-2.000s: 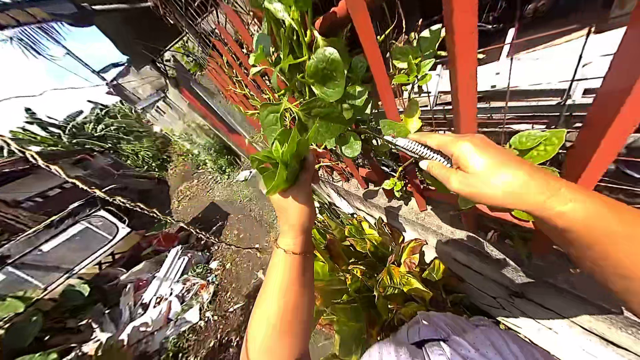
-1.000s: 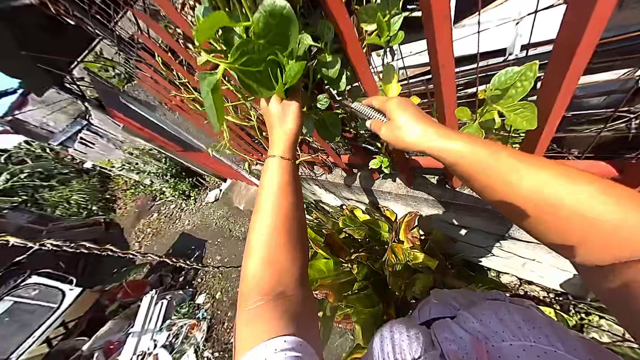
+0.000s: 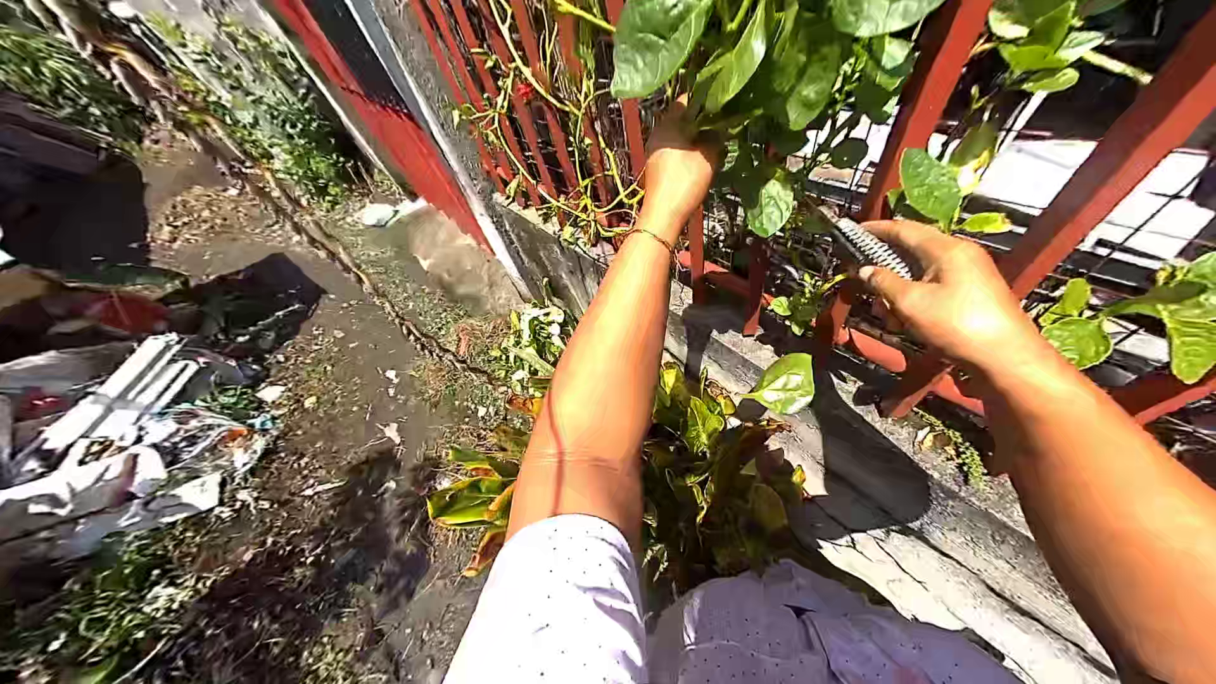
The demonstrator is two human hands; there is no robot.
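Note:
My left hand [image 3: 682, 157] is raised to a leafy green vine [image 3: 798, 71] at the red fence; its fingers are partly hidden behind the leaves, closed around stems. To the right, my right hand [image 3: 936, 275] grips a tool with a ridged metallic handle [image 3: 872, 249]; its far end disappears among leaves, so its kind cannot be told. A single green leaf [image 3: 785, 383] shows below the hands, over the concrete ledge.
Red fence bars [image 3: 926, 104] stand on a low concrete wall [image 3: 893, 484]. Below grows a yellow-green leafy plant [image 3: 708, 446]. A twisted wire [image 3: 351, 266] crosses the left side, above a heap of white scrap [image 3: 119, 408] on the dirt ground.
The view has turned down and left. My left hand remains at the vine leaves, and my right hand still holds the tool. The single leaf over the ledge shows only now.

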